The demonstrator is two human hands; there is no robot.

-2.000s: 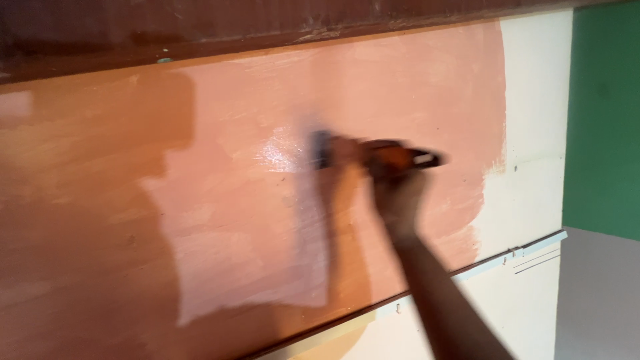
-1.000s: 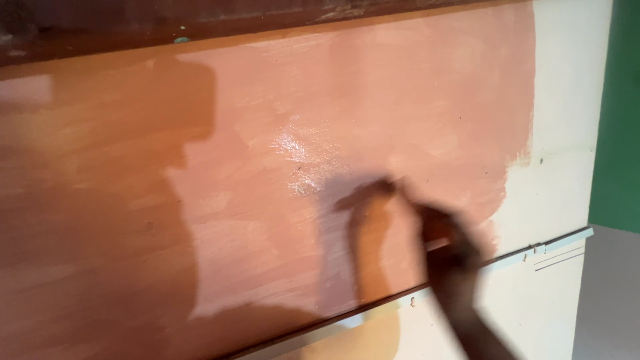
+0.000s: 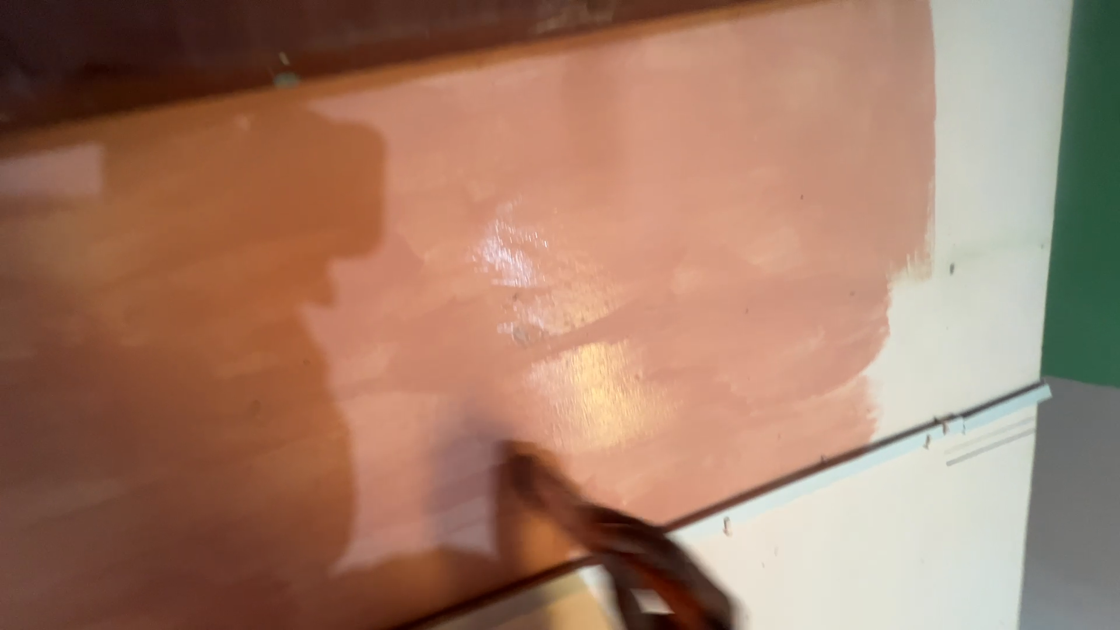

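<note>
At the lower middle, my right hand (image 3: 656,560) is blurred and partly cut off by the bottom edge. It is shut on a paintbrush (image 3: 529,468), whose dark head points up and left against the wall panel. The brush is too blurred to tell its bristles from its handle. Salmon-pink paint (image 3: 744,175) covers most of the panel, with glossy, wet-looking patches (image 3: 595,385) above the brush. Its uneven right edge borders bare cream wall (image 3: 980,201). My left hand is out of view.
A dark brown board (image 3: 175,44) runs along the top. Below the paint slopes a thin dark and pale-blue strip (image 3: 831,464) with small hooks or nails. A green surface (image 3: 1085,192) stands at the right. Shadows darken the left part of the panel.
My right hand has moved down the panel with the brush, from the upper middle to near the lower strip. A yellowish glare now shows where the arm's shadow fell.
</note>
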